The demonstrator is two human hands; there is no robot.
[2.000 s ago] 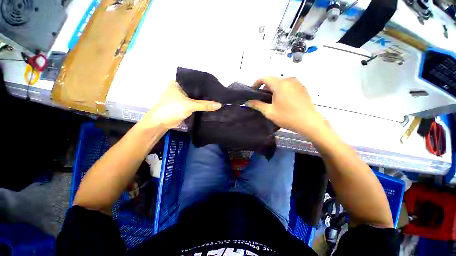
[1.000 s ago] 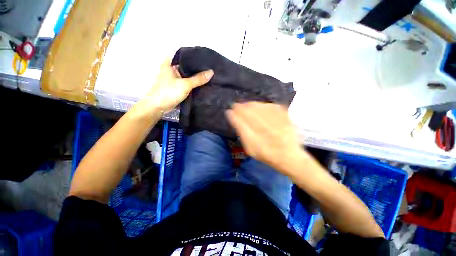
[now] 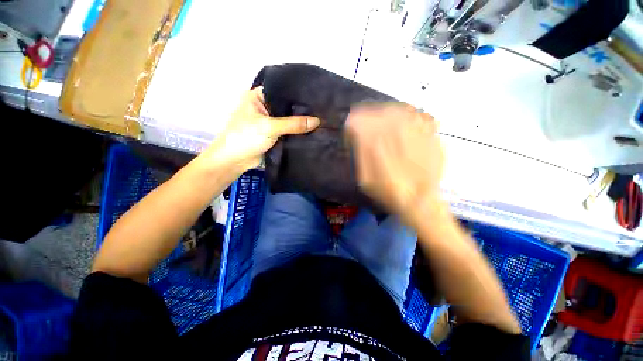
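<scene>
The dark garment panel (image 3: 314,158) is folded and lies over the front edge of the white table, partly above my lap. My left hand (image 3: 257,130) grips its left side, with the thumb on top and the fingers under the cloth. My right hand (image 3: 395,151) is blurred and lies over the right part of the panel; whether its fingers grip the cloth cannot be told. A short line shows in the panel by my left thumb.
The sewing machine's presser foot area (image 3: 463,53) is at the upper right. Red-handled scissors (image 3: 628,204) and a yellow strip (image 3: 599,189) lie at the table's right end. Brown tape (image 3: 116,67) covers the left part. Blue crates (image 3: 522,275) and a red stool (image 3: 605,296) stand below.
The panel is opened out flatter than two seconds ago, when both hands pinched its fold. Since one second ago my right hand has moved up and right over the cloth. My left hand keeps its grip.
</scene>
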